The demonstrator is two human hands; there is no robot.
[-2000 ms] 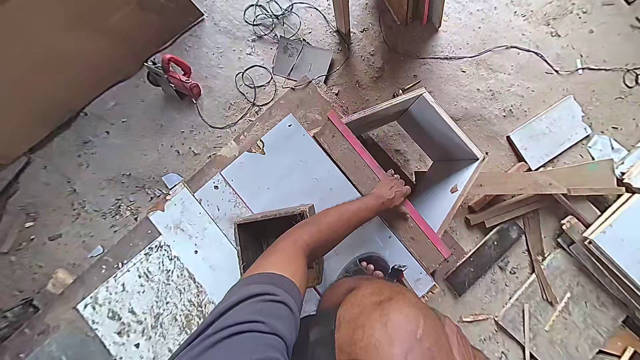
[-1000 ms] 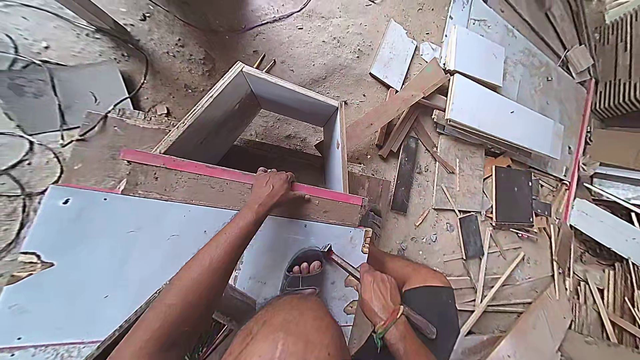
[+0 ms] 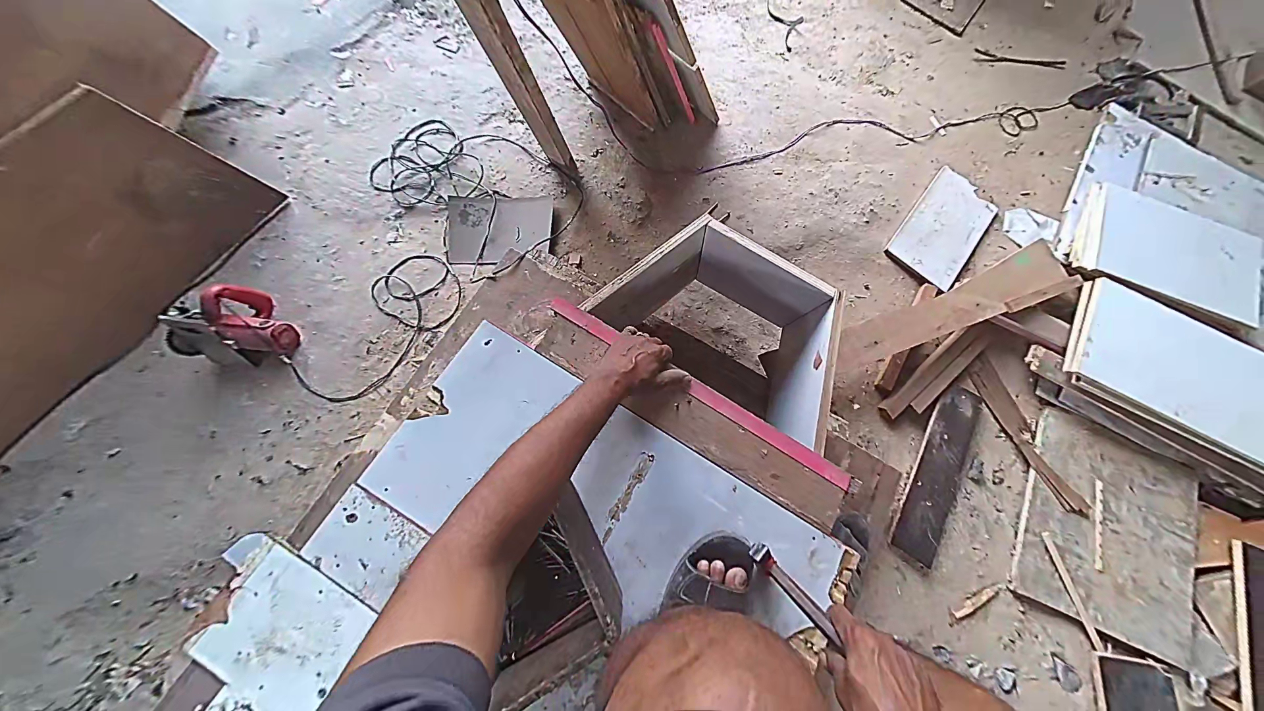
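Note:
My left hand (image 3: 632,363) grips the upper edge of a brown board with a red edge strip (image 3: 760,427), part of an open wooden box frame (image 3: 770,267) with white inner faces. In my right hand (image 3: 879,660), low in the view, is a hammer (image 3: 798,597); its head is beside my sandalled foot (image 3: 719,575). The foot rests on a white laminated board (image 3: 691,494) in front of the frame. A dark open box holding what look like nails (image 3: 543,583) stands under my left forearm.
A red circular saw (image 3: 242,324) lies at left with its cable (image 3: 415,286) coiled on the floor. Wood offcuts (image 3: 948,346) and stacked white boards (image 3: 1175,365) lie at right. Large brown panels (image 3: 118,227) fill the upper left, and wooden legs (image 3: 523,84) stand at top.
The view has swung back left from a second ago. My left hand stays on the red-edged board. My right hand shows with the hammer, as a second ago; two seconds ago it was out of sight.

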